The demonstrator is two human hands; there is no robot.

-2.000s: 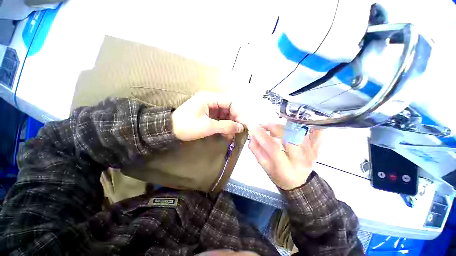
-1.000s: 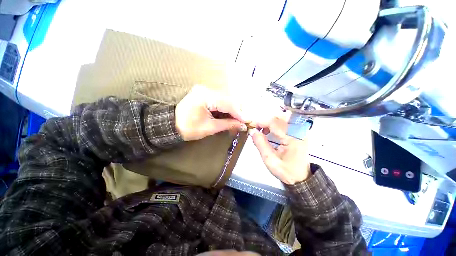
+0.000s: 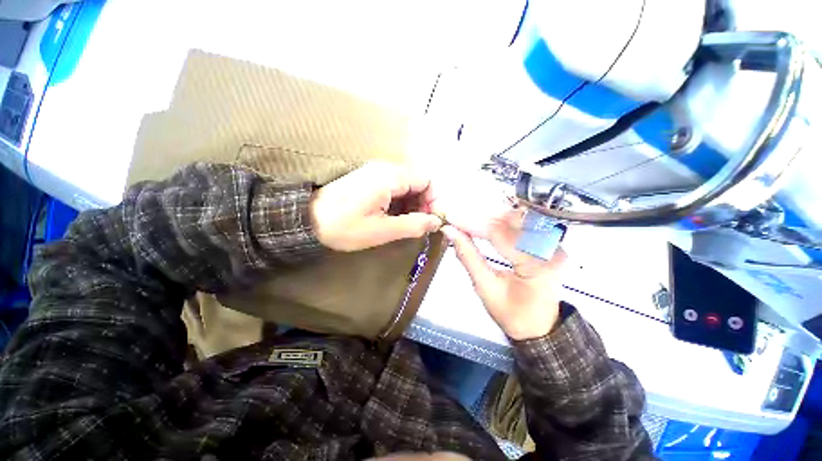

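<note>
A khaki garment panel [image 3: 297, 117] lies on the white table and hangs over its front edge. A stitched outline, perhaps a pocket piece, shows near my left wrist. My left hand [image 3: 374, 209] pinches the panel's upper right corner between thumb and fingers. My right hand [image 3: 516, 286] pinches the same corner from the right, its fingers partly washed out by glare. A zipper-like white line [image 3: 415, 284] runs down the panel's right edge. The sewing machine's presser foot area [image 3: 505, 171] is just above and right of my fingertips; the needle cannot be made out.
The white machine head [image 3: 577, 45] with blue bands and a curved chrome bar [image 3: 766, 153] fill the upper right. A blue-grey block [image 3: 541, 236] is above my right hand. A black smartphone [image 3: 712, 302] lies at right. Crumpled khaki cloth [image 3: 221, 329] hangs below the table edge.
Both hands stay at the panel's corner with small finger shifts. The right fingers opened from their bunched pose and the thumb straightened. The machine and phone shift slightly in view.
</note>
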